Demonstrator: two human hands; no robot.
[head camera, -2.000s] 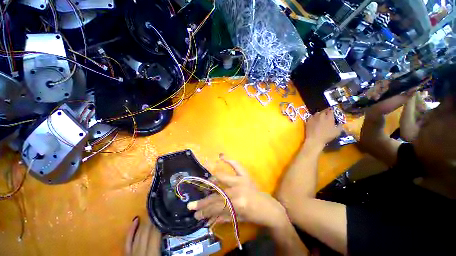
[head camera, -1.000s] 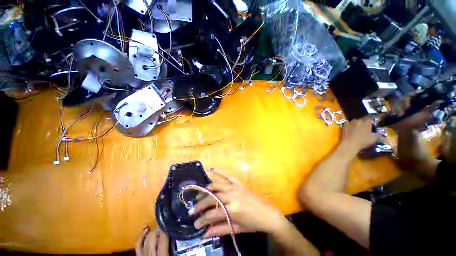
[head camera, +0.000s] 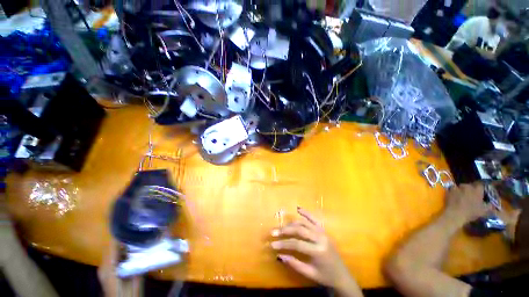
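A black base housing (head camera: 142, 214) is held up at the lower left over the bench, its dark hollow facing up and blurred. Thin wires curve over its top. A silver-white bracket unit (head camera: 152, 257) is at its near end. My left hand (head camera: 118, 268) is under the near end of the unit, blurred and partly hidden, holding it. My right hand (head camera: 304, 245) is over the bench at lower centre, fingers spread, holding nothing and well apart from the housing.
An orange bench (head camera: 243, 214) spans the view. A pile of housings with wires (head camera: 200, 90) stands at the back. A clear bag of frames (head camera: 406, 87) and loose frames (head camera: 398, 150) are right. Neighbours' arms (head camera: 432, 249) enter at both sides. Tiny shiny screws (head camera: 52, 196) lie left, near a black box (head camera: 72, 125).
The housing has moved left with my left hand, lifted and blurred. My right hand has let go of it and moved to the right. The view has turned left, showing a black box and blue heap.
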